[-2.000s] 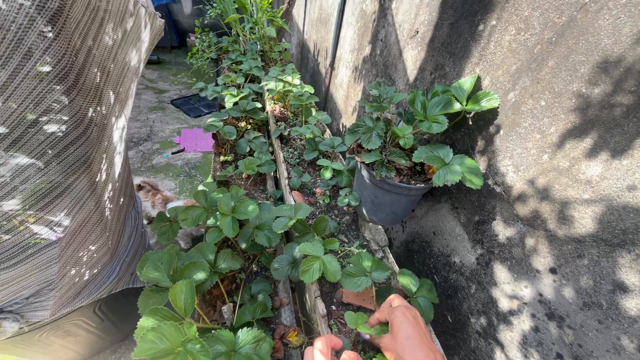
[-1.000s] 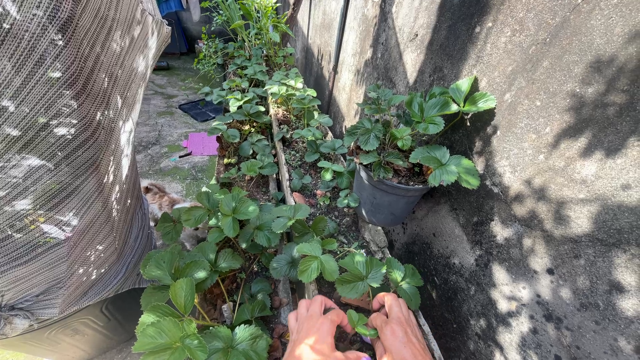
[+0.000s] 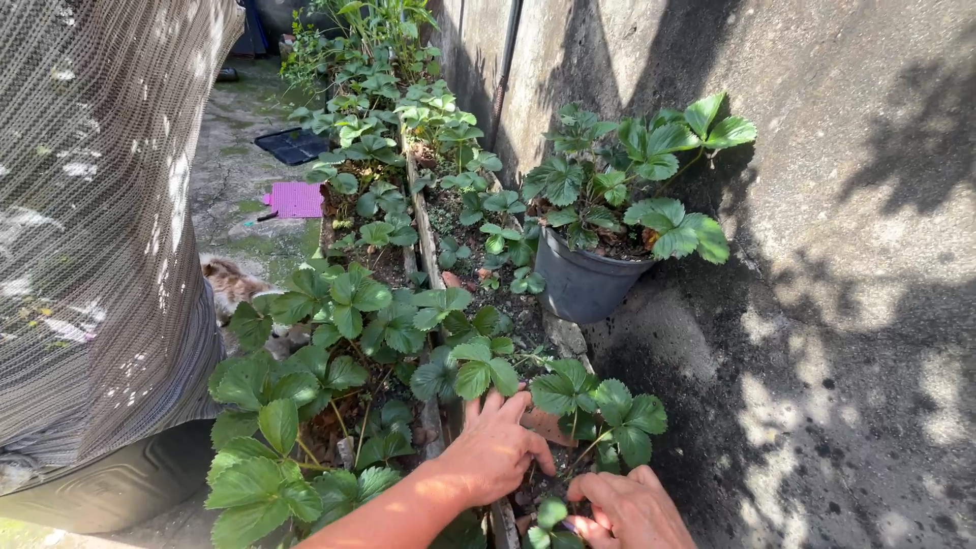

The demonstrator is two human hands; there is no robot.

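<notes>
Strawberry plants (image 3: 473,370) grow in a long, narrow bed along the wall. My left hand (image 3: 499,446) reaches over the bed's edge board (image 3: 427,236), fingers spread, its fingertips at the soil beneath the leaves and beside a reddish-brown shard (image 3: 547,425). To its right, my right hand (image 3: 629,507) is low over the bed with curled fingers, at the base of a leafy strawberry plant (image 3: 633,419). A small young plant (image 3: 549,518) stands just left of its fingers. Whether the right fingers pinch a stem is hidden.
A black pot (image 3: 587,282) with a strawberry plant stands by the concrete wall (image 3: 839,229). Mesh cloth (image 3: 114,229) hangs at left. On the paving lie a pink perforated sheet (image 3: 297,200), a black tray (image 3: 291,146) and a furry animal (image 3: 232,288).
My left hand has moved forward along the bed, away from my right hand. Two seconds ago it was mostly out of view at the bottom edge.
</notes>
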